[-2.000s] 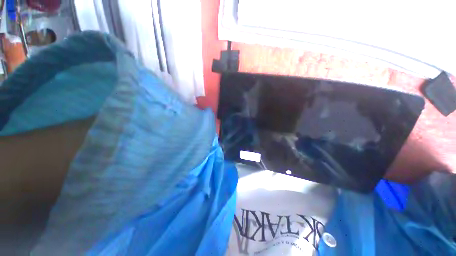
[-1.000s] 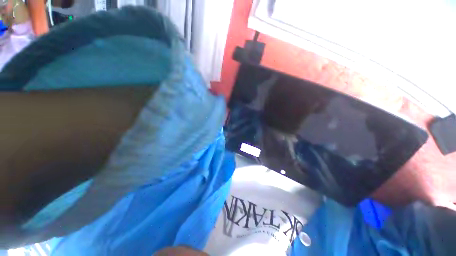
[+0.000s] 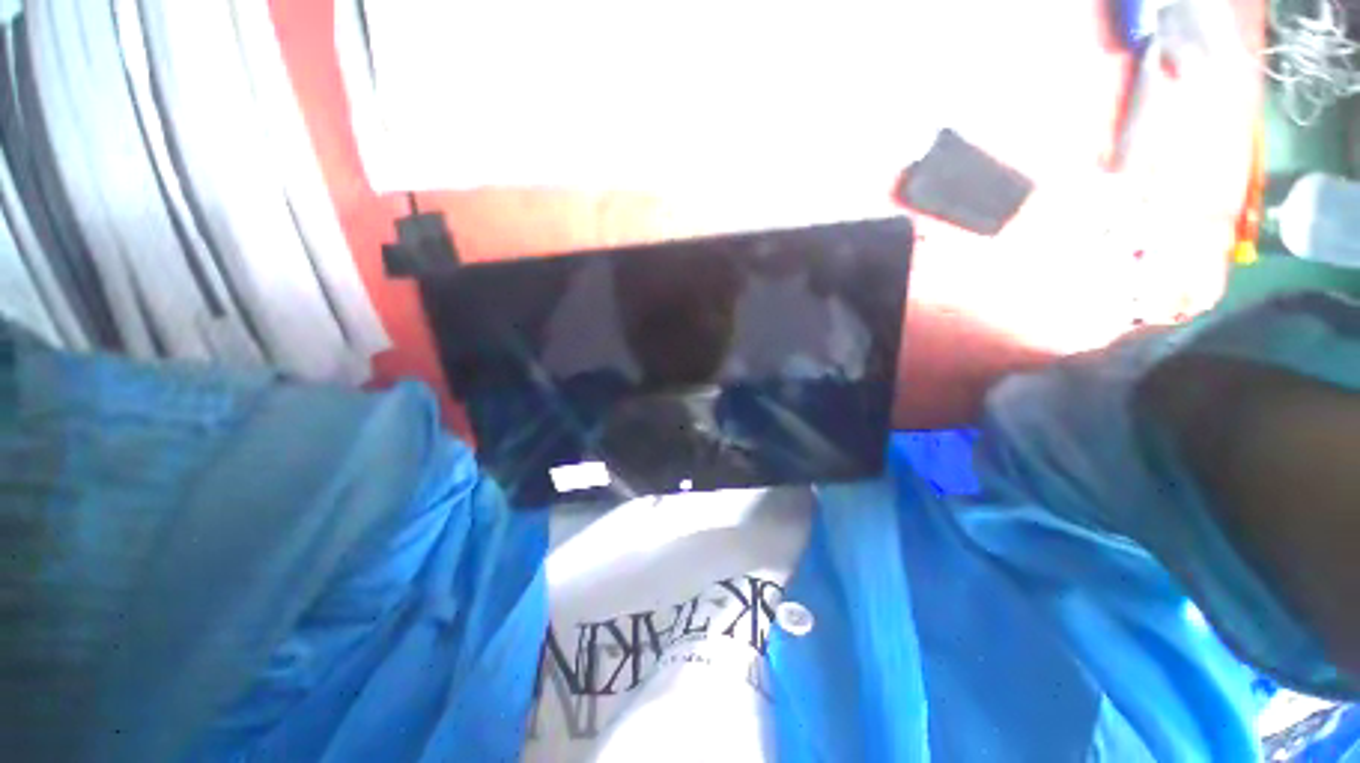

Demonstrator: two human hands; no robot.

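A glossy black screen panel [image 3: 679, 358] lies in front of me on the red-orange mat [image 3: 970, 336], its near edge close to my shirt. A small white label [image 3: 580, 476] and a small white dot sit near its near edge. A black tab [image 3: 422, 245] touches or lies by its far left corner. My two blue sleeves reach into view at both sides, and the right forearm shows at the right edge. My left hand and my right hand are outside the picture.
A large white sheet [image 3: 671, 97] lies behind the panel, overexposed. A dark grey piece [image 3: 967, 182] lies beyond its right corner. Stacked white sheets [image 3: 179, 179] stand at left. At right are an orange-handled tool [image 3: 1248, 236], a translucent bottle [image 3: 1324, 221] and tangled white cord [image 3: 1313, 60].
The view has swung right and levelled, so the panel appears further left and straighter. The left sleeve has dropped lower in the picture, and the right forearm, cord and bottle have come into view.
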